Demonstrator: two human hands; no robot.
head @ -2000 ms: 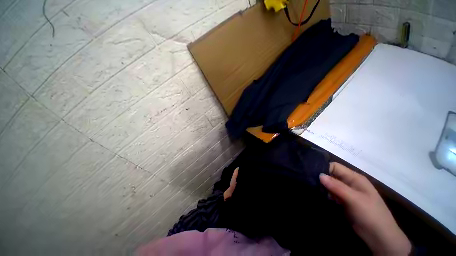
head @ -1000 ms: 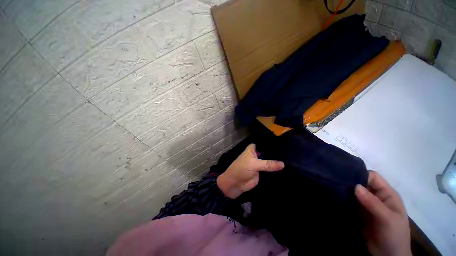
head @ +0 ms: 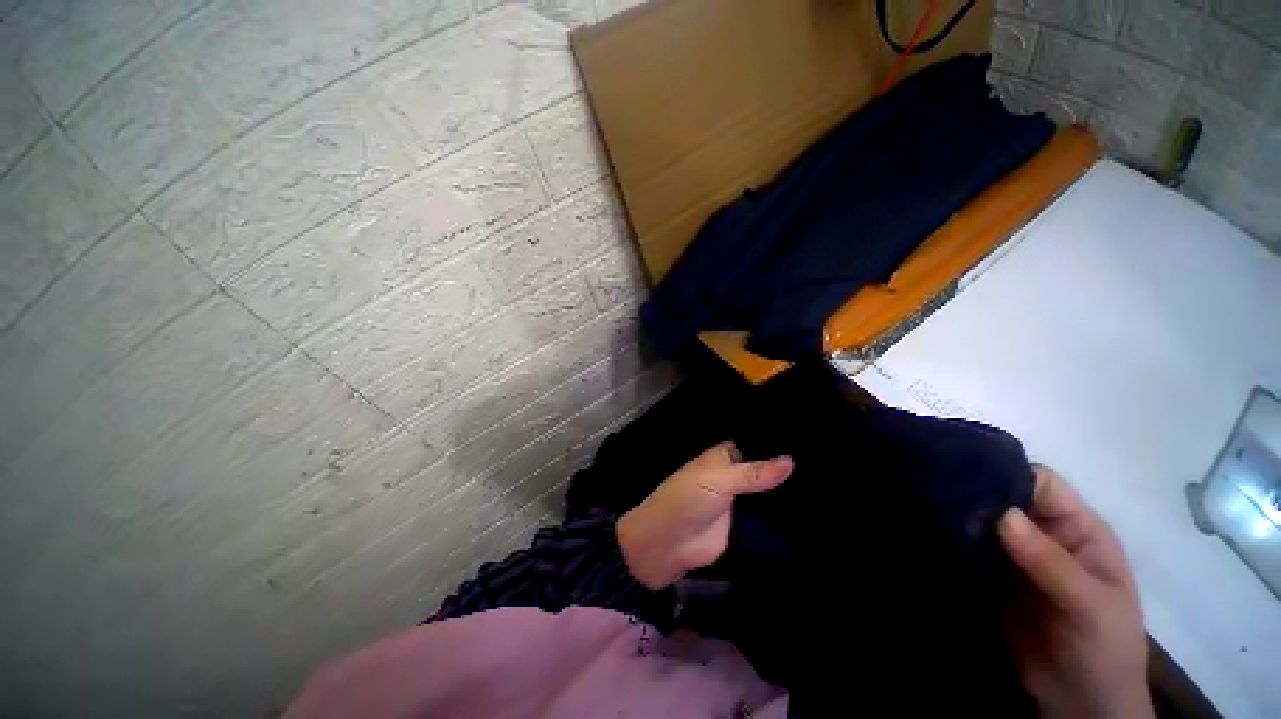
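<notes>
A black garment piece (head: 885, 520) hangs between my hands in front of the table's near edge, over my lap. My left hand (head: 691, 517) is at its left side, thumb on top of the cloth and fingers hidden in or behind it. My right hand (head: 1075, 583) pinches its upper right corner between thumb and fingers. The cloth's lower part merges with the dark area below, so its lower edge cannot be told.
A long dark pile of garment pieces (head: 857, 204) lies over an orange padded roll (head: 969, 239) at the white table's (head: 1082, 309) left edge. A cardboard sheet (head: 703, 113) leans behind it against the brick-patterned wall (head: 351, 225). A bright shiny machine part (head: 1255, 478) is at the right edge.
My left hand has come out from behind the cloth since two seconds ago. My right hand has moved right with the cloth's corner. The view has shifted somewhat.
</notes>
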